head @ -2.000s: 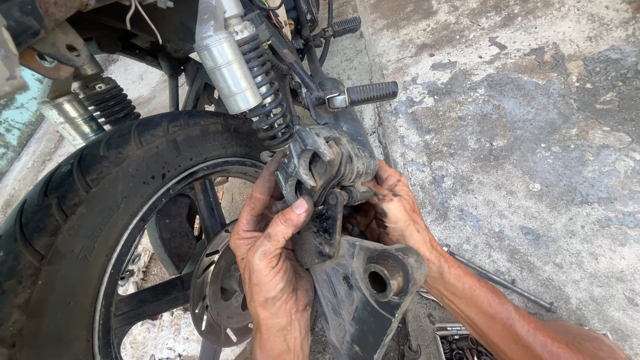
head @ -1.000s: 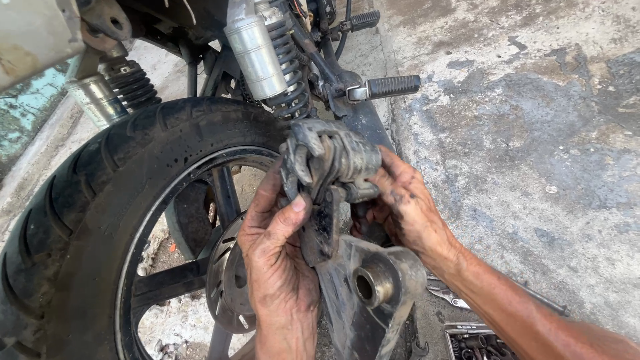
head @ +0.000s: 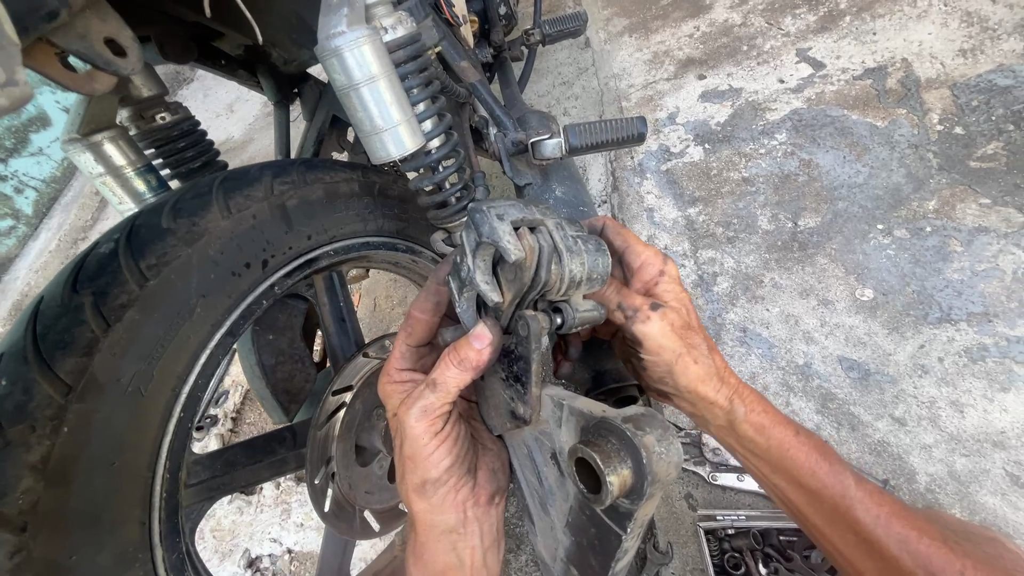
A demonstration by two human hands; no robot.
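Note:
Both hands hold a dirty metal brake caliper [head: 536, 256] beside the motorcycle's rear wheel. My left hand [head: 452, 408] grips its left side and the dark metal bracket [head: 512, 372] under it, thumb in front. My right hand [head: 656, 320] is closed around the caliper's right end; some of its fingertips are hidden behind. Below the caliper is a black metal arm [head: 568, 480] with a round hollow bushing [head: 600, 472]. A slotted brake disc [head: 360, 436] sits at the wheel hub, left of my left hand.
The rear tyre [head: 96, 352] fills the left side. Above the caliper are a coil-spring shock absorber [head: 436, 136] and a rubber footpeg [head: 604, 136]. Locking pliers [head: 732, 478] and a metal box of sockets and tools [head: 760, 548] lie at lower right on worn concrete.
The caliper has tilted a little between my hands, and both hands keep hold of it. The view has shifted slightly.

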